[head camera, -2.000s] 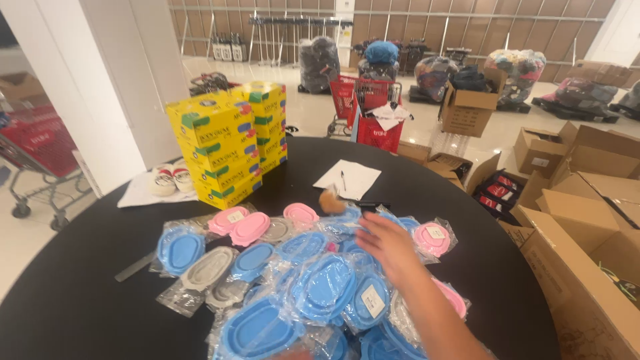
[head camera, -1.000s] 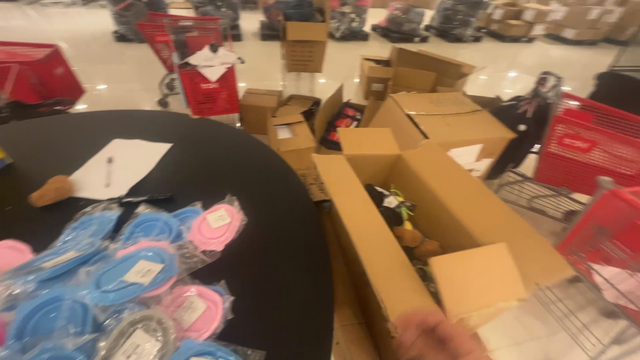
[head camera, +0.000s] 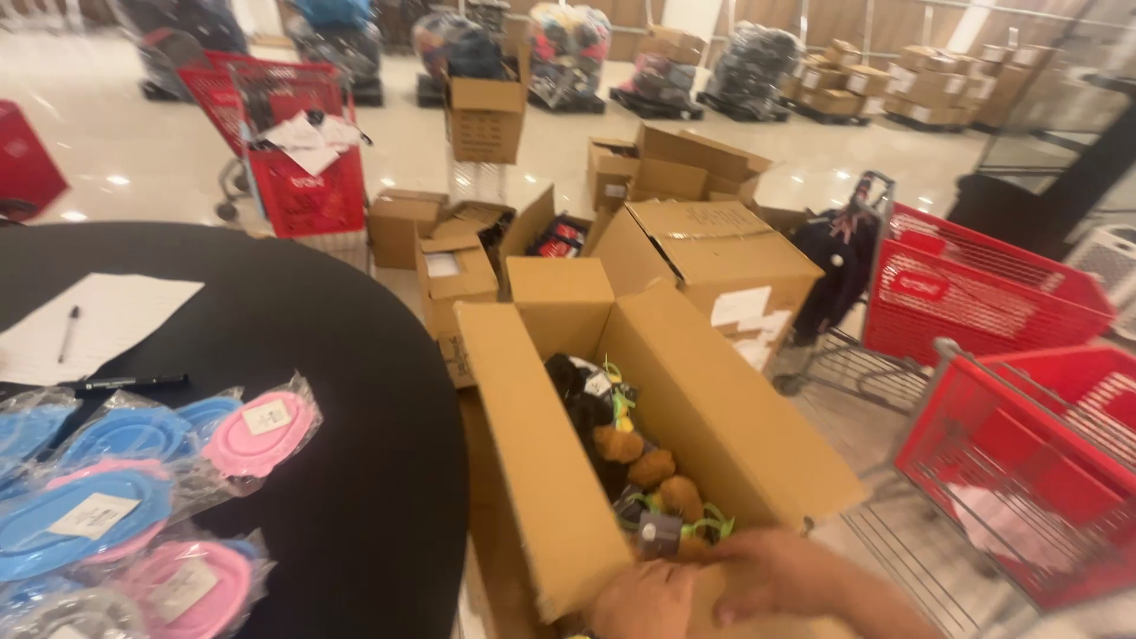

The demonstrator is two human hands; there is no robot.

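Observation:
At the near end of an open cardboard box, my left hand lies on the flap area, with my right hand just beside it. Both are blurred, and whether either one grips the cardboard is unclear. Brown plush items lie inside the box with black pieces, green straps and tags. On the round black table at the left lie blue plastic items and pink plastic items in clear bags. A black marker and a pen on white paper are behind them.
Red shopping carts stand at the right and behind the table. A large cardboard box and several smaller cartons sit beyond the open box. Wrapped bundles on pallets line the back.
The view has swung right from the table to the open box. My right hand was over the bagged plastic items two seconds ago; both hands are now at the box's near end.

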